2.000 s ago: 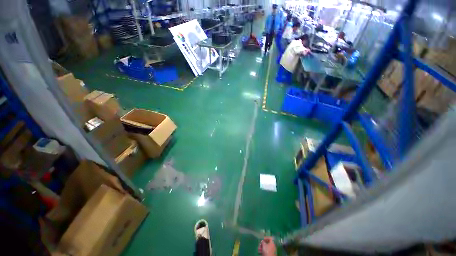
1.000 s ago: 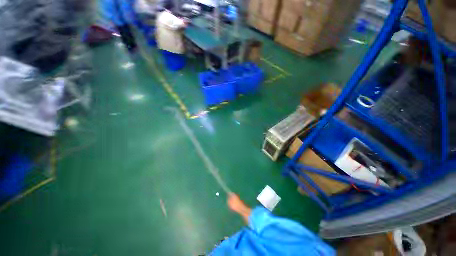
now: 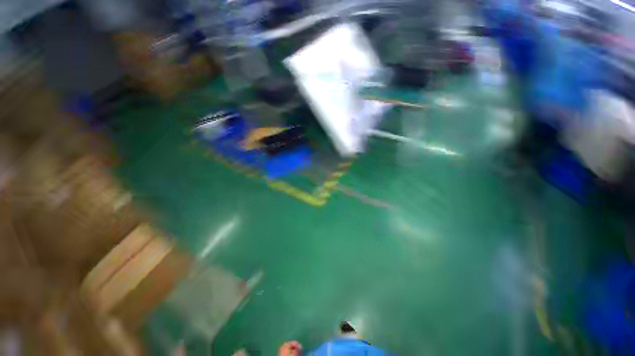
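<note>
The picture is strongly blurred. My right hand [image 3: 290, 348] shows as a small skin-toned patch at the bottom edge, beside a blue sleeve [image 3: 351, 348]; its fingers and anything in them cannot be made out. Fainter skin-toned patches lie further left on the bottom edge; I cannot tell whether they are my left hand. A brown carton [image 3: 136, 268] stands at the lower left. A pale, greyish flat shape [image 3: 209, 302] is beside it, too smeared to name. No hand is seen clearly touching either.
Brown cartons [image 3: 42, 229] are piled along the left. A large white panel [image 3: 338, 83] leans at the back, near blue crates [image 3: 285, 161] inside yellow floor tape [image 3: 303, 195]. At the upper right are people in blue [image 3: 567, 73] and pale [image 3: 606, 132] clothing. Blue bins [image 3: 616, 306] are at the right edge.
The view has swung left, away from the blue rack, back towards the white panel and cartons. My right hand and blue sleeve are now lower, mostly cut off by the bottom edge.
</note>
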